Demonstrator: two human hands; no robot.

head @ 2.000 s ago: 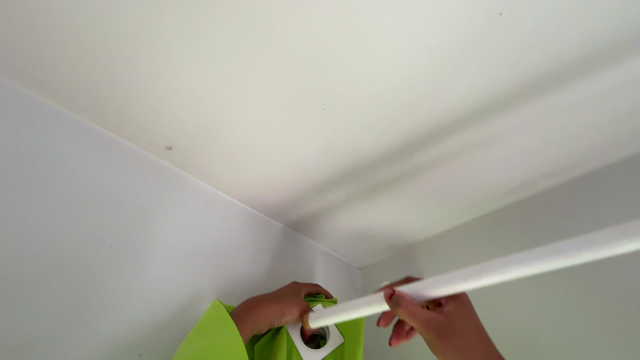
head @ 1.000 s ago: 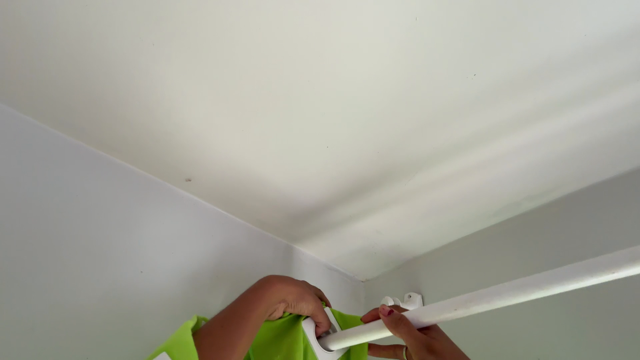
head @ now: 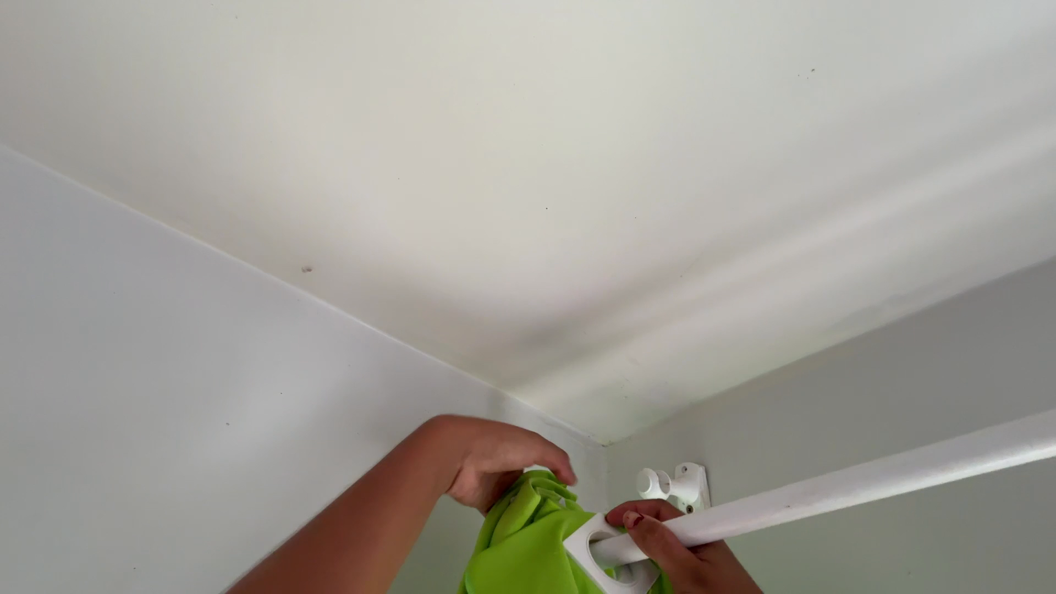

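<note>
A white curtain rod [head: 858, 491] slants down from the right edge, and its end sits in the opening of a white square grommet [head: 584, 551] on a lime green curtain [head: 528, 553]. My right hand [head: 681, 549] grips the rod close to that end, thumb on the near side, fingers by the grommet. Bent over the gathered top of the curtain, my left hand [head: 507, 462] holds the bunched fabric. Part of its fingers is hidden by the cloth.
Behind my right hand, a white rod bracket [head: 689, 485] is screwed to the right wall [head: 866, 429]. The left wall [head: 165, 371] and the ceiling [head: 495, 165] meet it in the corner just above my hands.
My left hand has shifted from beside the grommet to the top of the curtain bunch. The rod end now shows inside the grommet opening. The wall bracket, unseen two seconds ago, is in view.
</note>
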